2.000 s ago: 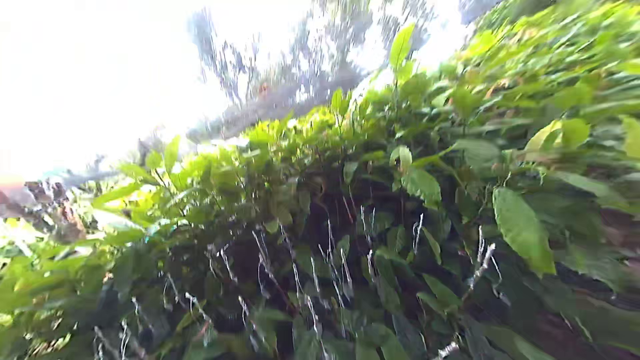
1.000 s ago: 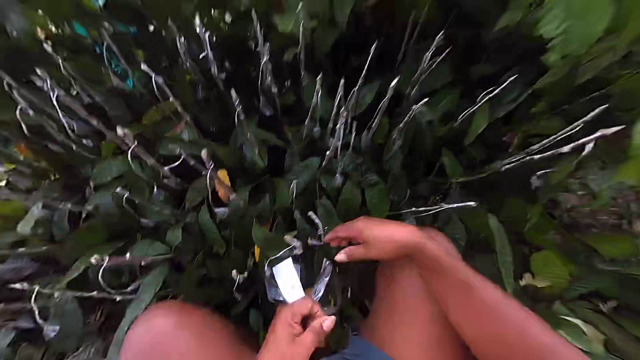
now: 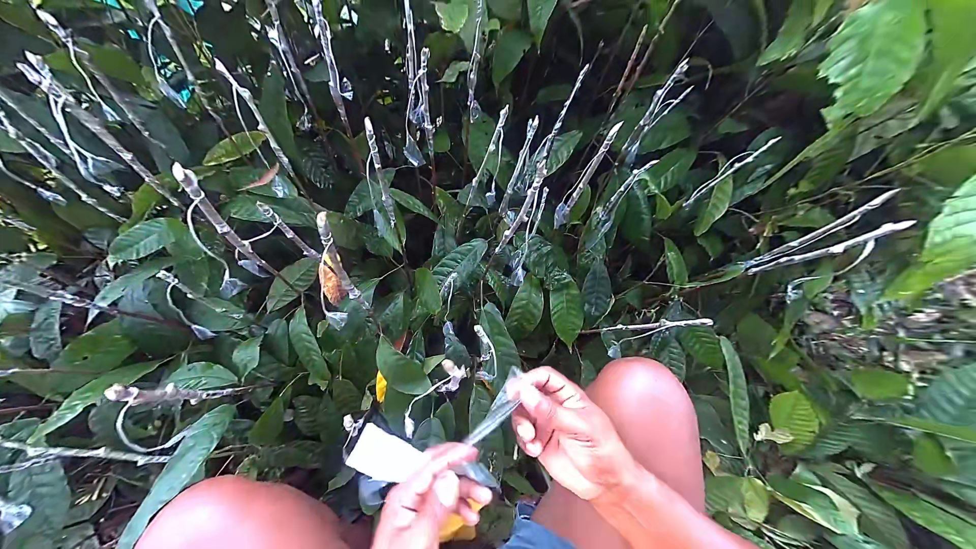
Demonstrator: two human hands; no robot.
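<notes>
Low in the view, my left hand (image 3: 433, 492) is closed on a white card or paper piece (image 3: 383, 455) and clear plastic film (image 3: 497, 418). The film stretches up to my right hand (image 3: 563, 427), whose thumb and fingers pinch its other end. Just beyond the hands, a short wrapped stem (image 3: 485, 347) and a knobby stem tip (image 3: 453, 374) stand among leaves. Something yellow (image 3: 457, 526) shows partly behind my left hand; what it is I cannot tell.
Many upright stems wrapped in clear film, such as one cut stem (image 3: 221, 221), rise from dark green leafy plants (image 3: 566, 309). An orange-brown leaf (image 3: 331, 280) hangs by one. My bare knees (image 3: 648, 404) flank the hands. Larger leaves (image 3: 877, 57) reach in at upper right.
The view has tipped down from the hedge top to my lap. My right hand was near the stems a second ago; now it holds the film, pulled out from my left hand.
</notes>
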